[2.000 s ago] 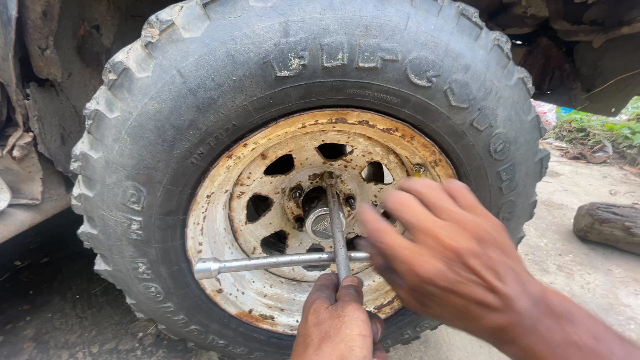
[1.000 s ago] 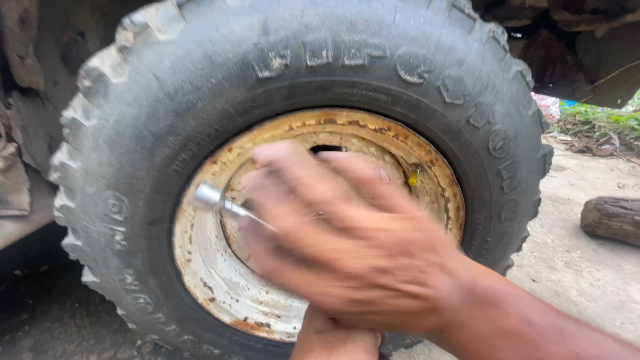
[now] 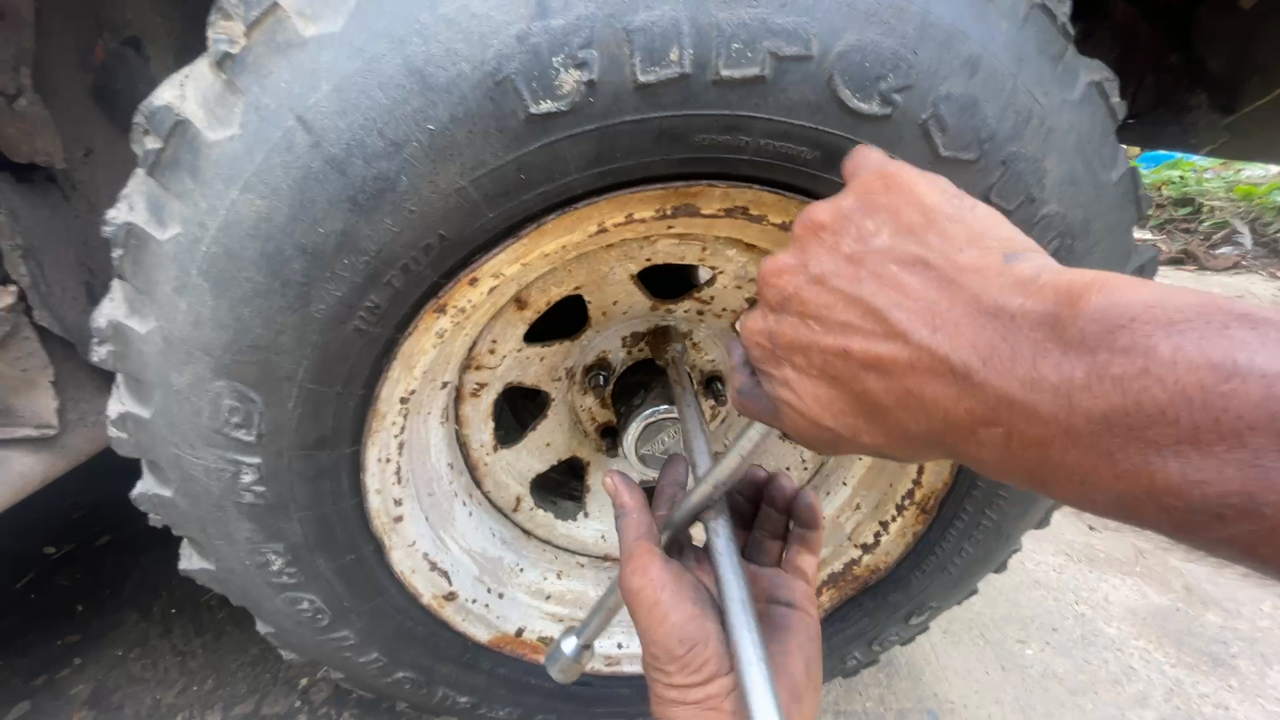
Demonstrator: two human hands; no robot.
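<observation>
A four-way lug wrench point(image 3: 735, 590) of metal stands with its far end at the upper part of the wheel's hub, over a lug position. My left hand point(image 3: 715, 600) cups the wrench from below around its crossing, fingers spread and curled upward. My right hand point(image 3: 870, 310) is bent with knuckles up at the right of the rim, by the upper end of the cross bar; its fingertips are mostly hidden, so its hold cannot be told. The rusty, cream-coloured steel wheel rim point(image 3: 430, 500) has dark openings, wheel studs point(image 3: 598, 378) and a chrome center cap point(image 3: 655, 437).
A large, worn black tire point(image 3: 270, 300) with raised lettering surrounds the rim. Vehicle bodywork point(image 3: 50, 400) lies at the left, dark underbody at the upper right. Concrete ground point(image 3: 1080, 620) and green plants point(image 3: 1215, 200) show at the right.
The wrench's cross bar has turned from nearly level to a steep slant. My right hand swept across the wheel, then back to its upper right. The view has come closer.
</observation>
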